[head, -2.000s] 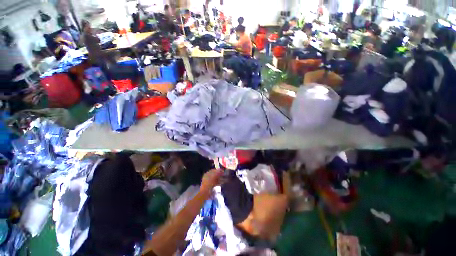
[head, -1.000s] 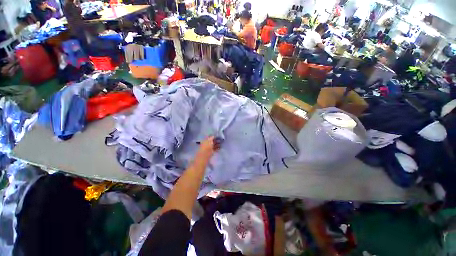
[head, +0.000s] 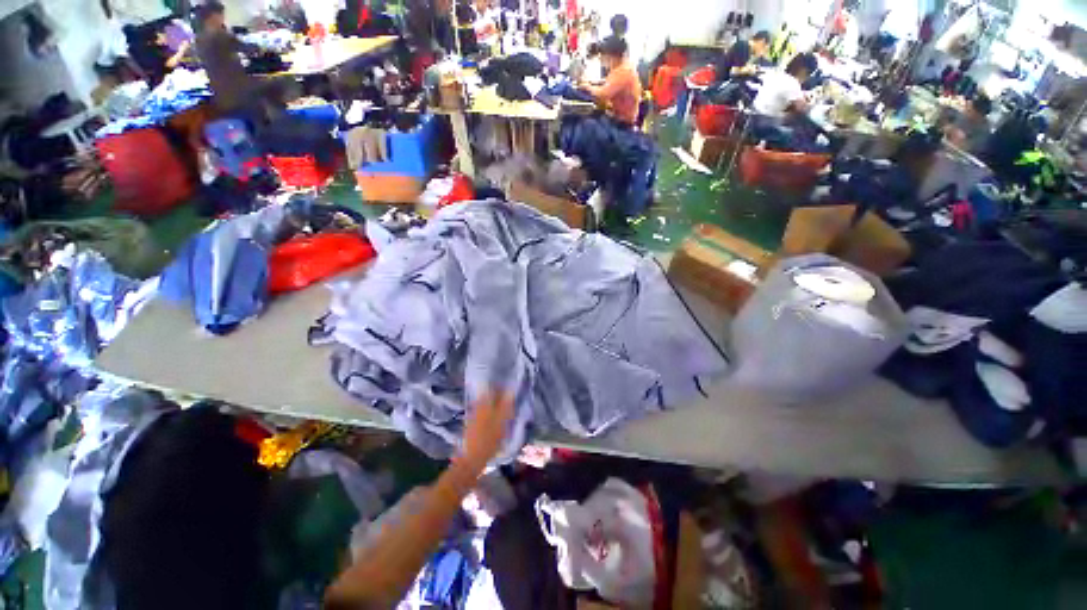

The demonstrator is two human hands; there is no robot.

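Observation:
A large heap of pale lavender-grey garments (head: 596, 316) with dark piping lies on the long grey-topped bench table (head: 822, 435), partly hanging over its near edge. My left hand (head: 486, 427) is bare and blurred at the near side of the heap. It appears closed on a garment, with a long fold of cloth running up from it across the heap. The fingertips are not clearly visible. My forearm comes in from the bottom edge, left of centre. My right hand is not in view.
A blue cloth (head: 227, 268) and red bundle (head: 320, 260) lie left of the heap. A translucent bag (head: 817, 334) and dark garments (head: 983, 358) are at the right. Cartons (head: 719, 265) stand behind. A white printed bag (head: 602, 542) is below. People sit at tables beyond.
My left hand has moved from below the bench onto the heap, then back towards its near edge. A fold of cloth now stretches towards me. The view has shifted.

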